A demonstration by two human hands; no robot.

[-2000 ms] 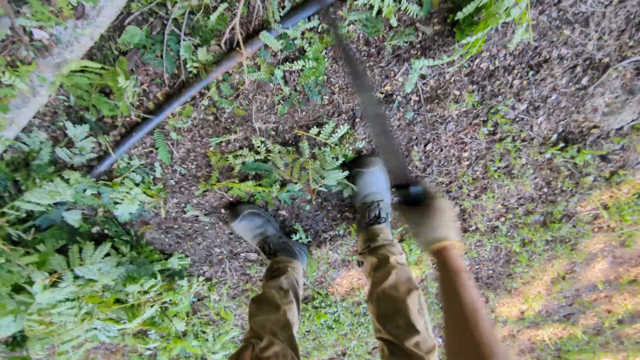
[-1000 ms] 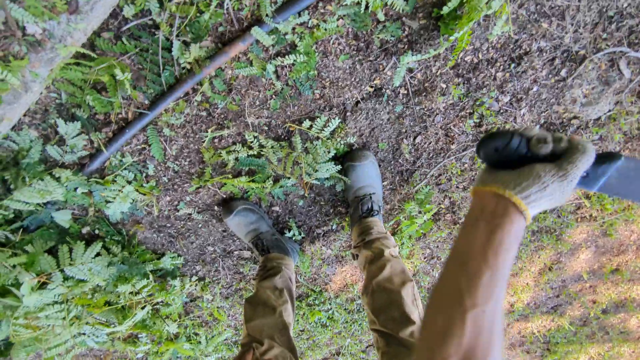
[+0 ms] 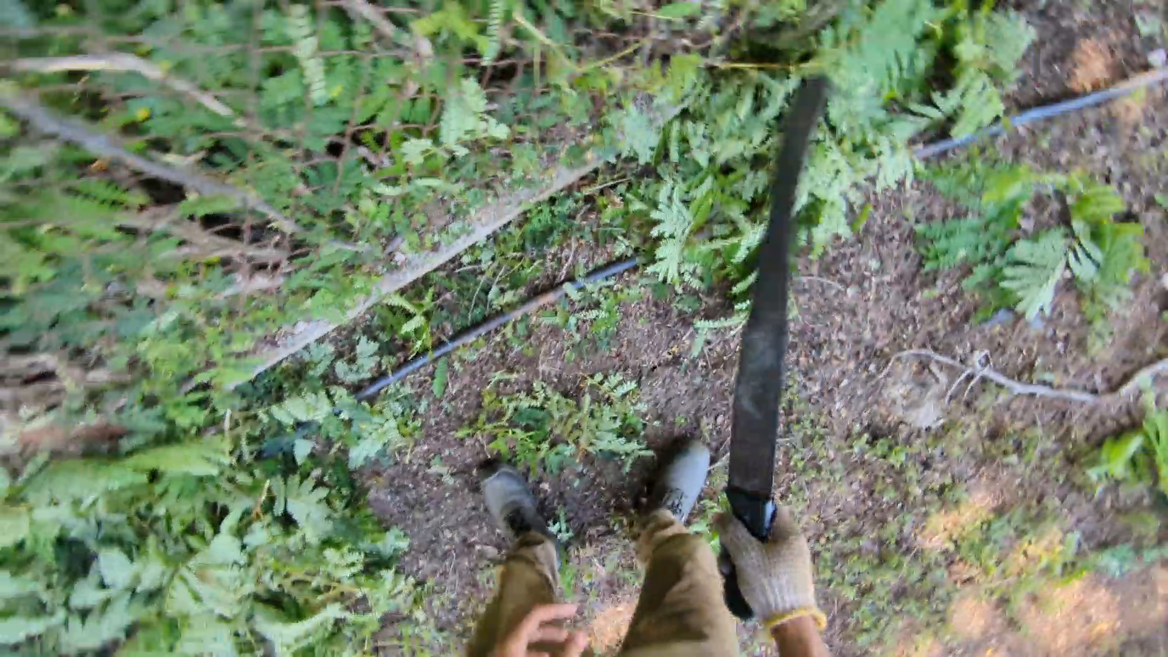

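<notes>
My right hand (image 3: 768, 568), in a knitted work glove with a yellow cuff, grips the black handle of a machete (image 3: 765, 365). The long dark blade points away from me, its tip over leafy branches (image 3: 693, 201). Bare and partly cut off by the bottom edge, my left hand (image 3: 543, 631) is in front of my trousers with its fingers apart and nothing in them. A low leafy plant (image 3: 561, 422) grows just ahead of my boots.
A black pipe or hose (image 3: 502, 319) runs along the ground beyond my boots (image 3: 684, 479). Behind it lies a pale concrete edge (image 3: 429, 260), with wire mesh fencing (image 3: 347, 119) and dense foliage. A dry branch (image 3: 1031, 388) lies at the right.
The machete has swung from the right side to point forward. My left hand has come into view at the bottom. The view has shifted to show more fence and foliage.
</notes>
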